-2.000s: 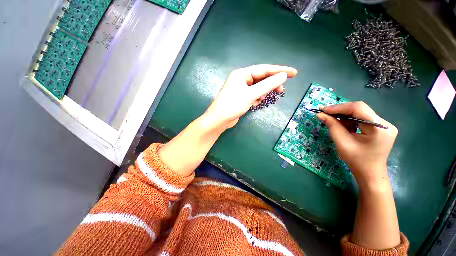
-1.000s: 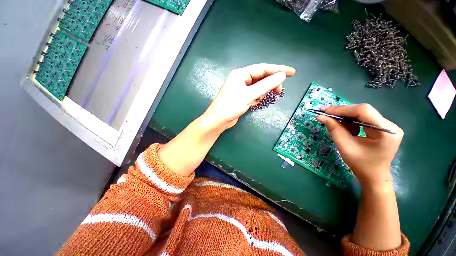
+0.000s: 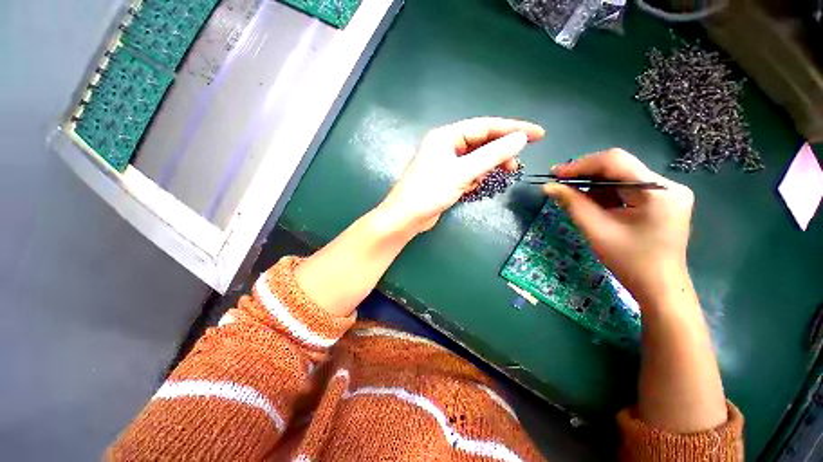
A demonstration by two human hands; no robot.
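Note:
A green circuit board panel [image 3: 568, 271] lies slanted on the dark green mat, its upper right part covered by my right hand. My right hand [image 3: 623, 212] grips thin black tweezers [image 3: 596, 183], their tips pointing left at the edge of a small dark reddish pile of components [image 3: 492, 184]. Whether the tips hold a part is too small to tell. My left hand [image 3: 456, 171] is beside the small pile, fingers curved and pointing right, partly covering it. Whether its fingertips hold a component cannot be seen.
A larger spiky pile of components [image 3: 699, 108] lies at the far right. A pink-white card [image 3: 801, 186] is right of it. Clear bags with dark parts [image 3: 570, 18] lie at the far edge, near a brown box [image 3: 767, 54]. A pale framed tray [image 3: 262, 194] with green panels [image 3: 122, 108] stands at left.
My right hand has moved the tweezers up and left, off the panel to the small pile. My left hand has stayed almost still. The whole view has shifted slightly.

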